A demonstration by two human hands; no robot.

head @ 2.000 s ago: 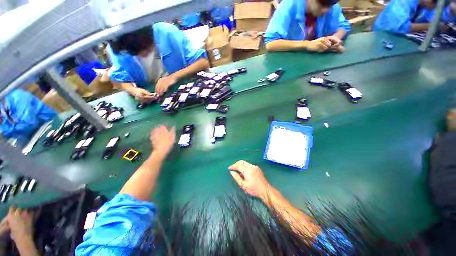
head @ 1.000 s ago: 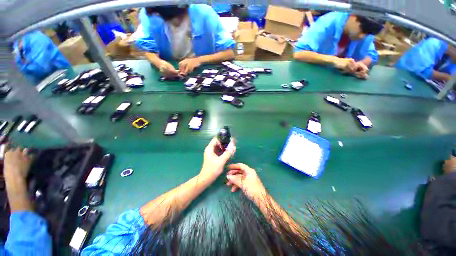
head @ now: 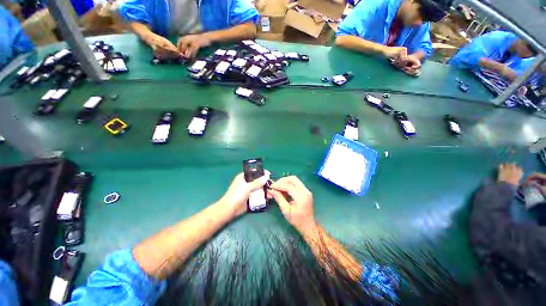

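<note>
A black phone body with a white patch stands lengthwise in my left hand, its thumb across the middle. My right hand is at the phone's right edge with thumb and fingertips pinched together. Whether a small part is between those fingertips is too small to tell. A blue tray filled with white lies on the green surface to the right, beyond my right hand.
Spaced phones and a yellow-edged piece lie across the belt. A phone pile is on the far side, where people in blue work. A black bin, longer housings and an oval ring are at left. A dark-sleeved person is at right.
My left hand first reached toward the belt, then came back with a phone. The phone now shows its white patch, and my right hand has closed in on its edge.
</note>
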